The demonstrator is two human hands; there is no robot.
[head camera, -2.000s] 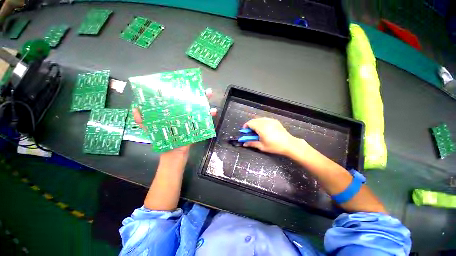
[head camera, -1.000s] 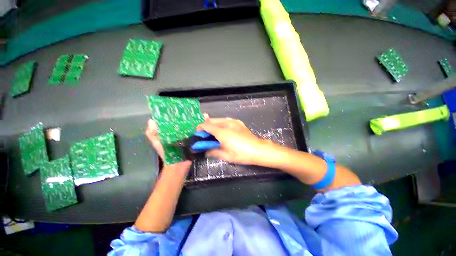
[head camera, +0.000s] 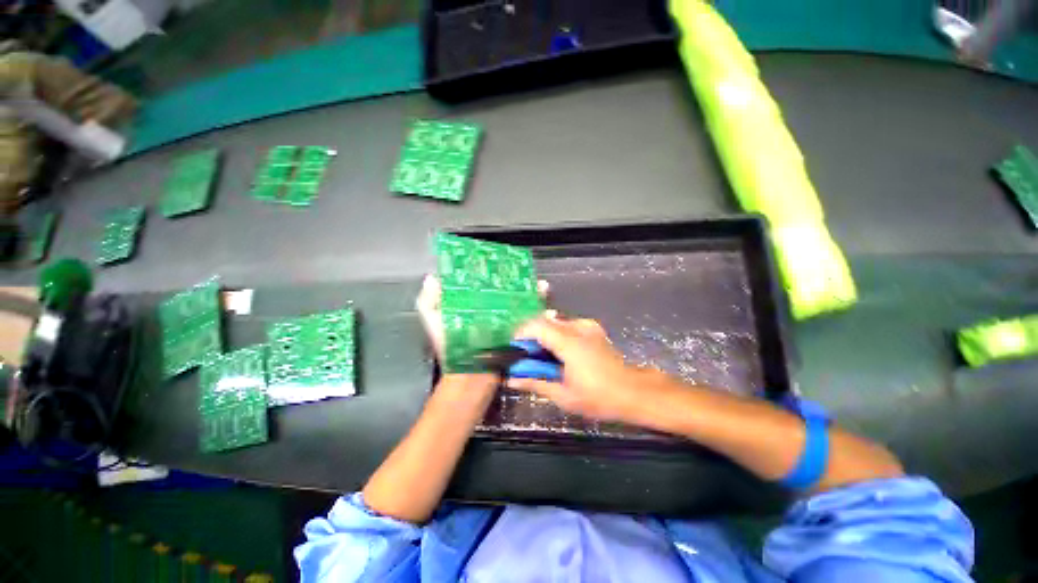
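Note:
A green circuit board [head camera: 489, 290] is held tilted over the left part of a black work tray [head camera: 683, 308]. My left hand [head camera: 434, 317] grips the board from behind, with fingers at both side edges. My right hand [head camera: 583, 364] is closed around blue-handled side cutters [head camera: 533, 360]. The dark jaws are at the board's lower part; they are blurred, so I cannot tell whether they touch it. Pale specks lie on the tray bottom.
Several green boards [head camera: 311, 355] lie left of the tray and farther back. A yellow-green padded roll [head camera: 763, 148] runs along the tray's right; a shorter one [head camera: 1002, 339] lies farther right. A second black tray [head camera: 546, 63] is at the back. A black device [head camera: 85, 364] with cables stands left.
The board has come from the left to over the tray, and the cutters from the tray to the board. Since the last frame the view has shifted left; both hands remain at the board.

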